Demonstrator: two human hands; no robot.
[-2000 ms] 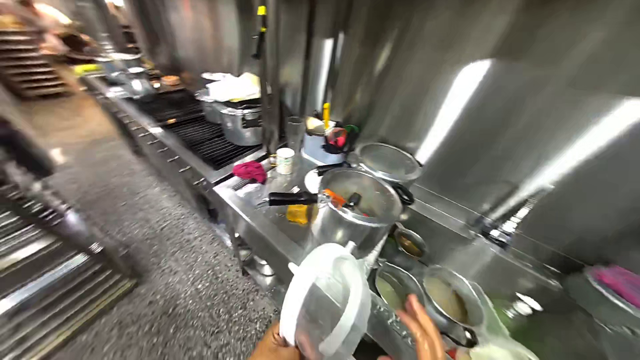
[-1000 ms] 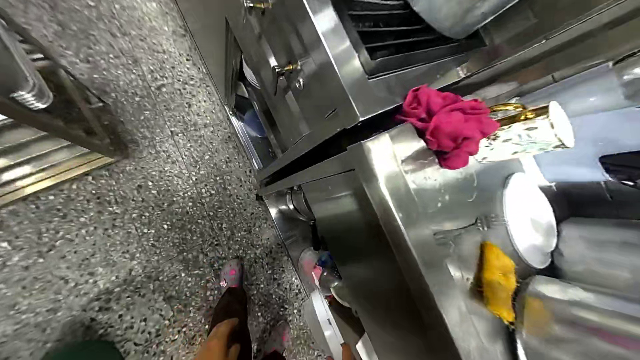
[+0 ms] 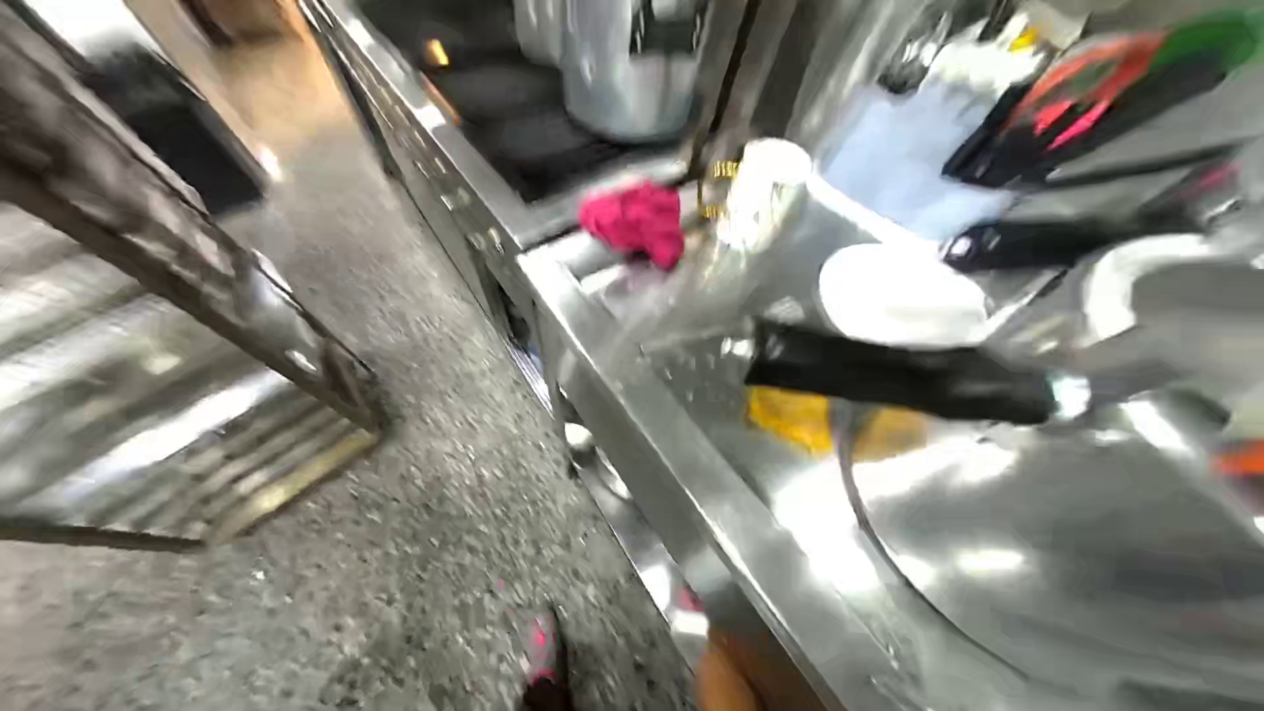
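At the bottom edge, a blurred patch of bare skin (image 3: 741, 676), perhaps part of my right hand or arm, shows beside the steel counter's front edge (image 3: 681, 494); its fingers cannot be made out. My left hand is out of view. On the counter, a large steel pot (image 3: 987, 533) with a black handle (image 3: 899, 375) stands at the right. A yellow cloth (image 3: 790, 420) lies under that handle. Behind are a round white dish or lid (image 3: 899, 294), a white patterned mug (image 3: 765, 193) with a gold handle, and a crumpled pink cloth (image 3: 637, 222).
A stove with a metal pot (image 3: 632, 74) adjoins the counter's far end. At the left stands a slatted metal rack (image 3: 276, 415) on the speckled floor (image 3: 425, 573). A foot in footwear with pink marks (image 3: 541, 647) shows below. A pale blue container (image 3: 918, 158) stands at the back.
Two seconds ago my hands were at a translucent white plastic container; neither that container nor a clear hand shows now. The view has swung down, then partly back up.
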